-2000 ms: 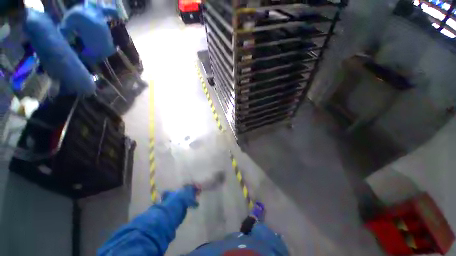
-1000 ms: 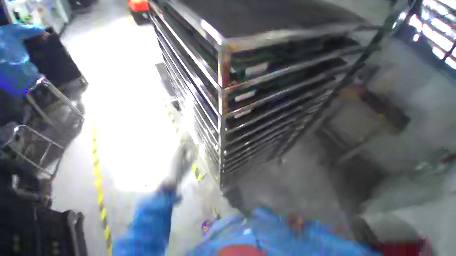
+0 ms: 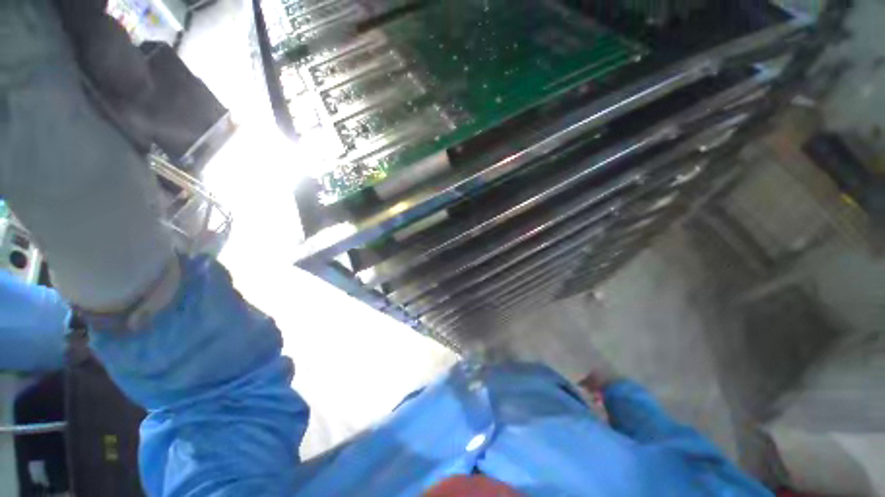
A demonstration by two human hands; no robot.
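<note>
A large green circuit board panel (image 3: 485, 73) with pale metallic parts lies in the top level of a metal-railed rack (image 3: 543, 155), just in front of me. My left hand (image 3: 82, 165), in a grey-white glove, is raised large and blurred at the upper left. Its fingers are cut off or unclear, so I cannot tell if it holds anything. My right hand (image 3: 594, 384) is small and blurred at the end of its blue sleeve, low beside my body and right of the rack. Its fingers cannot be made out.
Many rack levels run down below the board. A dark crate-like object (image 3: 170, 97) and metal tubing (image 3: 199, 209) stand at the left. A blue sleeve (image 3: 29, 325), possibly another person's, shows at the left edge. A dim frame-like object (image 3: 791, 209) stands at the right.
The rack is much nearer, and the green board on its top level now shows. My left hand has risen from low centre to the upper left. My right hand stays low at my side.
</note>
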